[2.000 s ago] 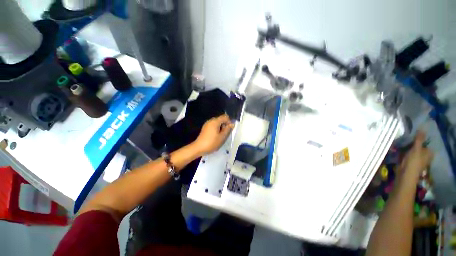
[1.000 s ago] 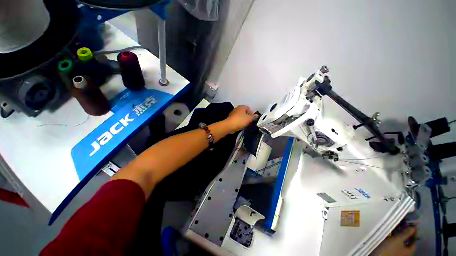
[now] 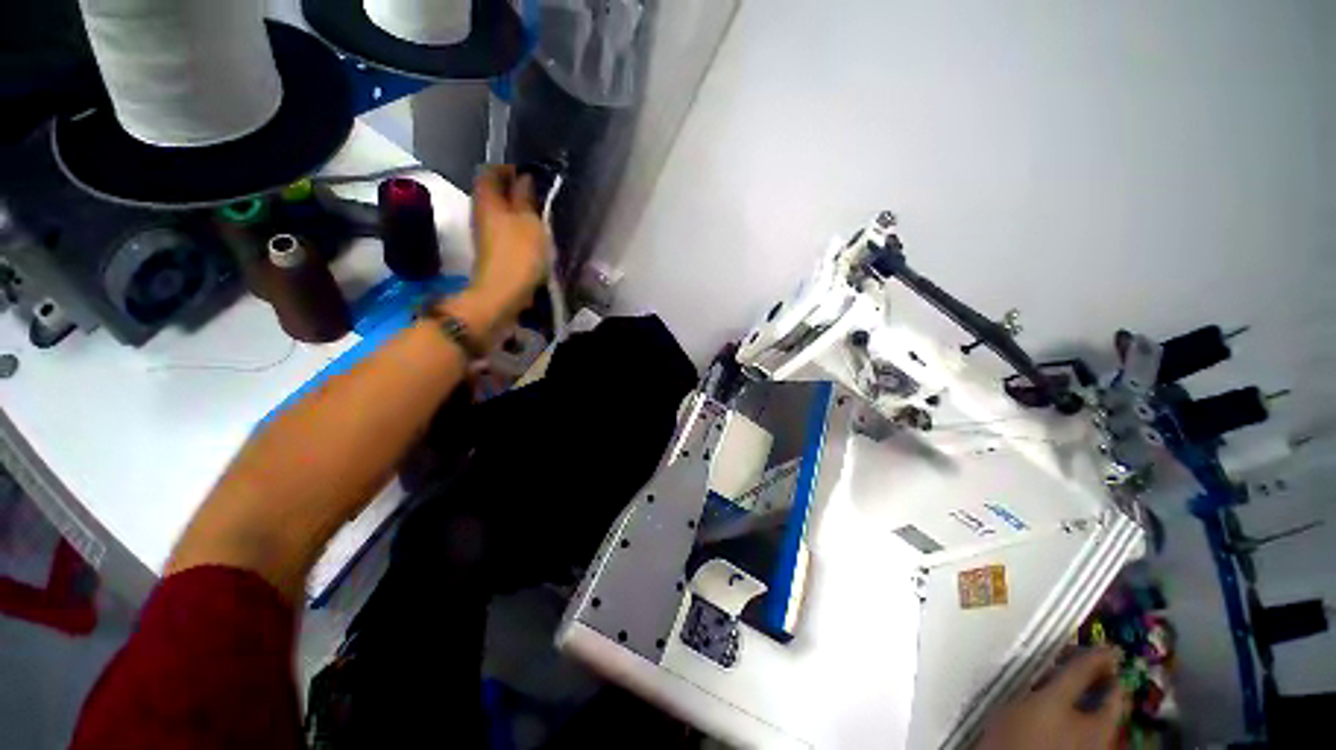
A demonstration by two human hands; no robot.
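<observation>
The white industrial sewing machine [image 3: 821, 645] stands in front of me. Its needle end [image 3: 755, 366] is at the far left, and its blue-edged recess [image 3: 762, 542] is open. Black fabric [image 3: 586, 403] lies left of the bed plate [image 3: 645, 542]. My left hand [image 3: 509, 242] is off the machine, raised near the neighbouring table's far right corner. A small dark thing shows by its fingertips; whether it is held is unclear. My right hand [image 3: 1062, 700] is low at the machine's right end, blurred and cut off by the bottom edge; its fingers curl and their contents cannot be told.
The neighbouring JACK table [image 3: 191, 425] is at left with brown [image 3: 305, 301] and dark red [image 3: 409, 235] spools and large white cones [image 3: 188, 73]. The thread stand [image 3: 1223, 572] is at right, coloured spools [image 3: 1150, 645] below it. A red stool [image 3: 56, 593] is lower left.
My left hand has left the fabric by the needle end and moved left and away from me to the neighbouring table's corner. My right hand stays at the machine's right end. The view has shifted.
</observation>
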